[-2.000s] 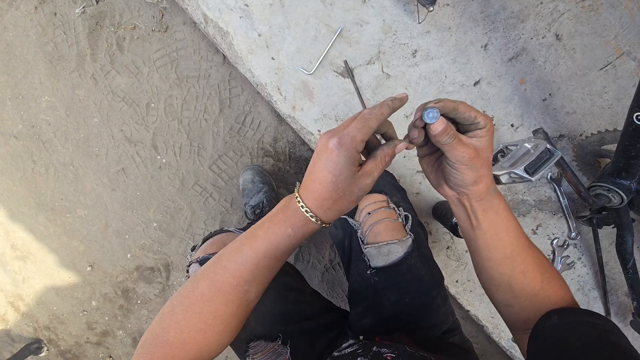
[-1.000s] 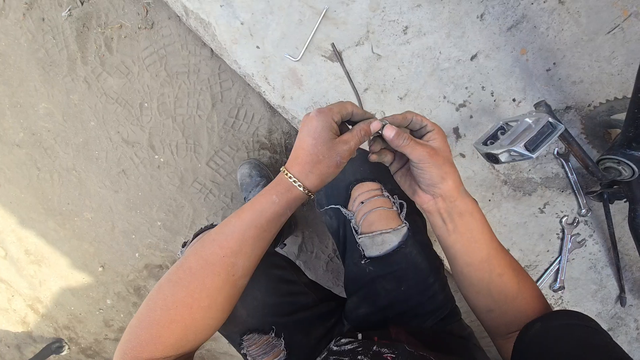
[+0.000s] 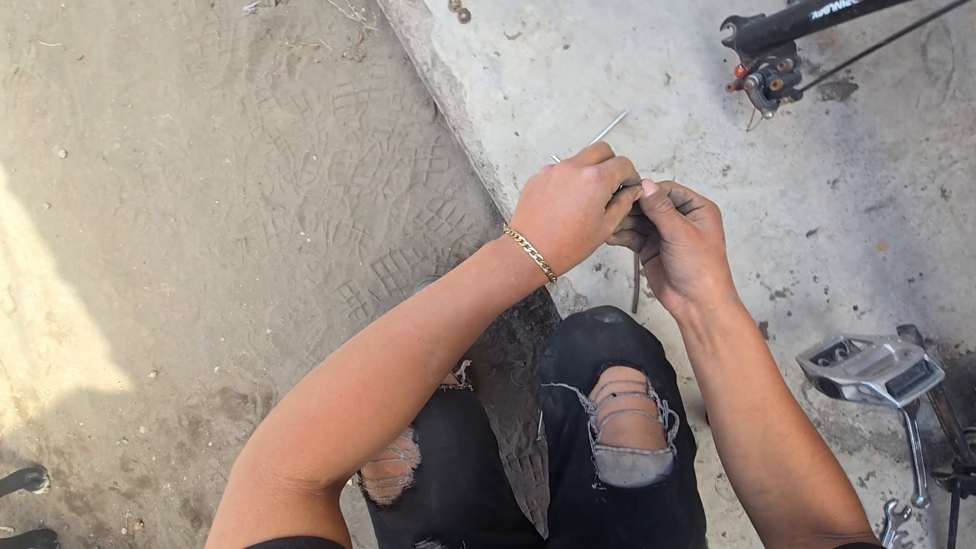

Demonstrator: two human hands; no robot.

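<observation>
My left hand [image 3: 579, 206], wearing a gold chain bracelet, meets my right hand [image 3: 682, 236] at the fingertips, above and beyond my knee. The fingers of my right hand close on a small dark part that they almost wholly hide. My left thumb and fingers are bent against the same spot; whether they grip it cannot be told. Just beyond my left hand, a silver hex key [image 3: 608, 128] lies on the concrete, partly covered by that hand. Below the joined fingers a thin dark rod or cable [image 3: 636, 284] shows on the concrete.
A metal bicycle pedal [image 3: 873, 370] on its crank is at the right, with a wrench [image 3: 916, 457] beneath it and an open-end wrench [image 3: 894, 523] lower down. A black bicycle frame part [image 3: 808, 27] reaches in at the upper right. The concrete edge [image 3: 450, 114] borders bare dirt.
Two seconds ago my right hand held up a small round bluish-grey piece and my left fingers were extended; now both hands are together. The view has shifted, bringing in the upper-right frame part.
</observation>
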